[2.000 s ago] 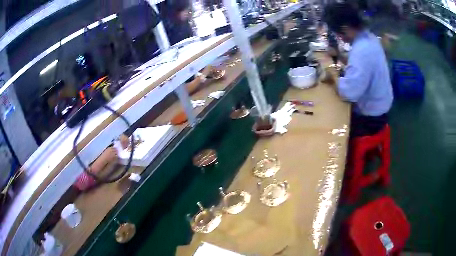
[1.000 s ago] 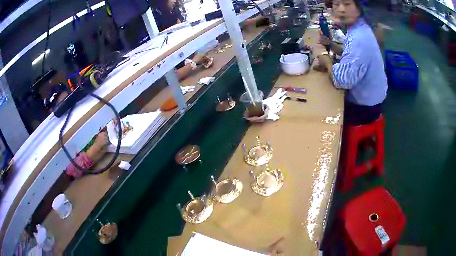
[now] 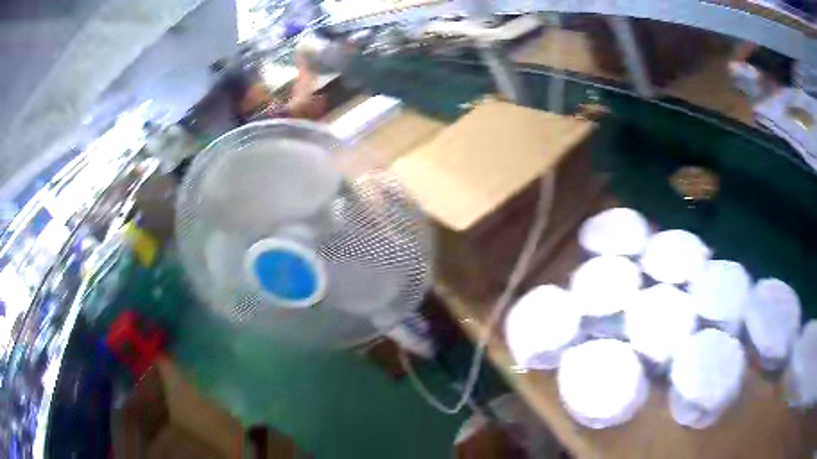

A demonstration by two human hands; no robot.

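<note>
Several white wrapped pieces (image 3: 602,383) stand close together in rows on the tan bench (image 3: 573,421) at the lower right. Their tops are round and smooth, and their paper sides look crumpled. One is cut off by the right edge. A gold-coloured metal piece (image 3: 694,183) lies on the dark green conveyor belt (image 3: 640,166) behind them. Neither of my hands is in the picture. The view is blurred by motion.
An electric fan (image 3: 285,272) with a blue centre stands at the left of the bench. A large brown cardboard stack or box (image 3: 502,152) sits beyond the wrapped pieces. A pale cord (image 3: 515,269) hangs over the bench edge. Cartons (image 3: 193,412) are on the floor at the lower left.
The view has swung left, away from the unwrapped gold pieces, the white paper stack and the seated person. The wrapped pieces, the fan and the cardboard have come into view.
</note>
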